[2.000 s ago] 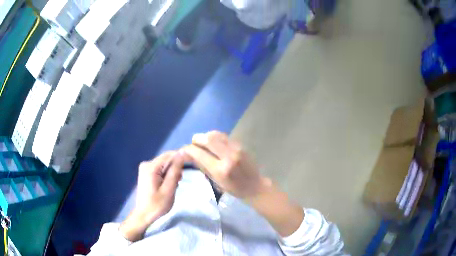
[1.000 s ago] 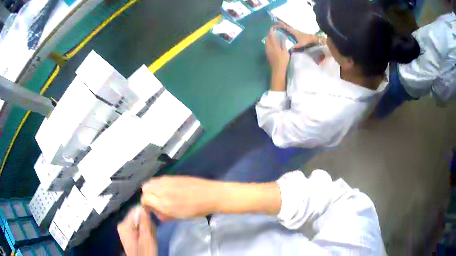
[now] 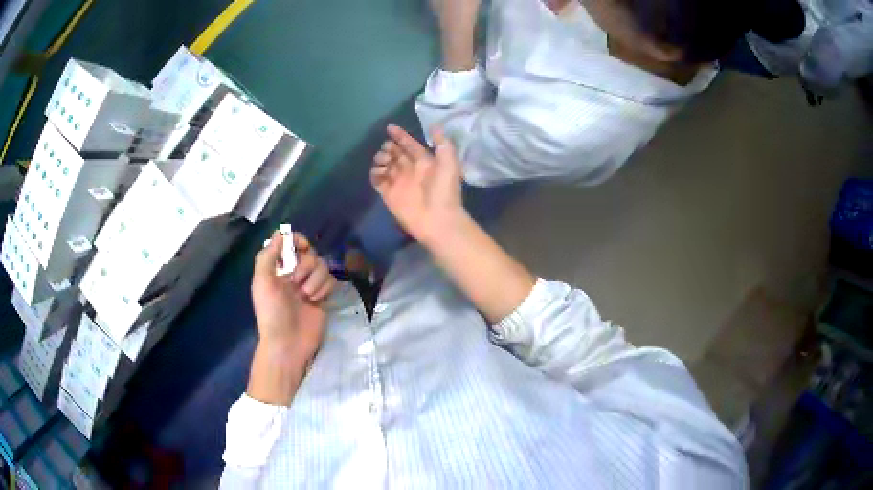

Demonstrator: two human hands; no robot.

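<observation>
A small white plastic part [image 3: 286, 251] stands upright between the thumb and fingers of my left hand [image 3: 292, 297], in front of my body. Its details are too small to tell. My right hand [image 3: 416, 184] is raised to the right of it, palm up, with fingers apart and nothing in it. The two hands are apart.
White printed boxes [image 3: 144, 244] are stacked on the green bench [image 3: 330, 57] at left. A blue compartment tray [image 3: 29, 421] is at the lower left. A person in a white striped shirt [image 3: 574, 96] sits close ahead. A brown carton [image 3: 756, 335] is on the floor at right.
My hands, together before, have moved apart; my right hand has opened and moved right and up. The white part now shows in my left hand. The view has turned toward the boxes and the seated person.
</observation>
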